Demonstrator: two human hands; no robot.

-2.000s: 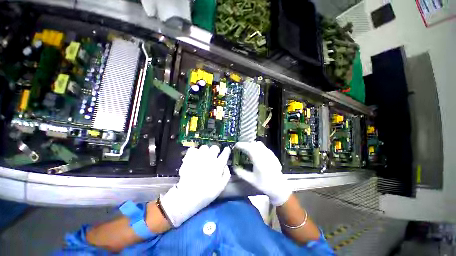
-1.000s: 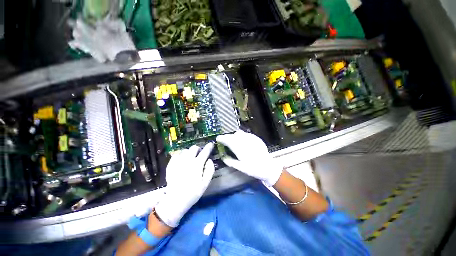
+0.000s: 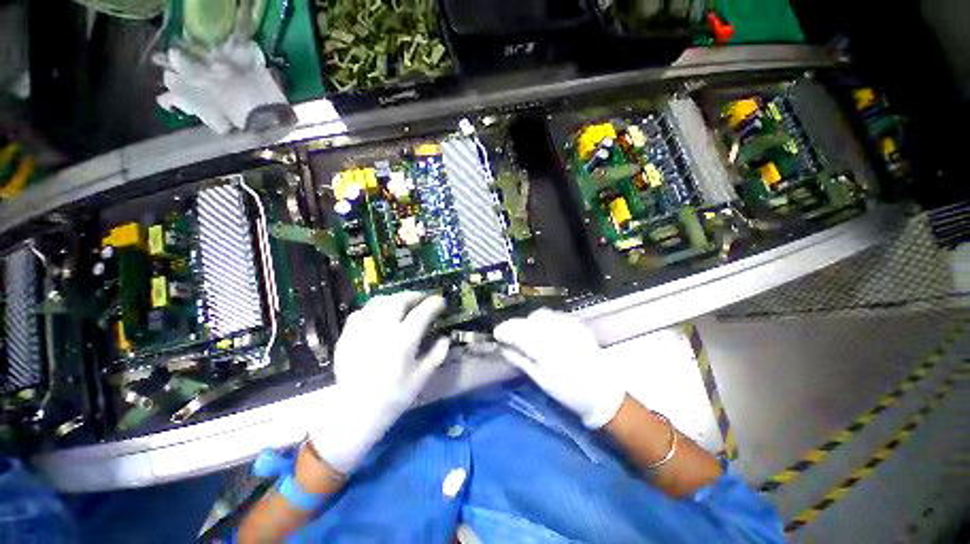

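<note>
The green circuit board (image 3: 410, 218) lies in its black carrier in front of me, with a ribbed silver heat sink (image 3: 475, 202) on its right side. An olive-green clamp (image 3: 461, 302) lies at the board's near edge. My gloved left hand (image 3: 383, 367) is at the near left edge, fingers bent. My gloved right hand (image 3: 564, 363) is at the near right edge, fingers pointing left. A small metal piece (image 3: 473, 338) lies between the fingertips of both hands. Whether either hand grips it cannot be told.
More boards in carriers stand left (image 3: 149, 287) and right (image 3: 649, 175) between silver rails (image 3: 170, 452). Behind are a bin of olive pieces (image 3: 383, 48), a black tray (image 3: 516, 19), white spare gloves (image 3: 226, 85) and an orange-red item (image 3: 720, 29).
The view has turned and shifted since the first frame. My right hand has moved slightly away from the board's near edge, and the olive clamp and metal piece there show more clearly.
</note>
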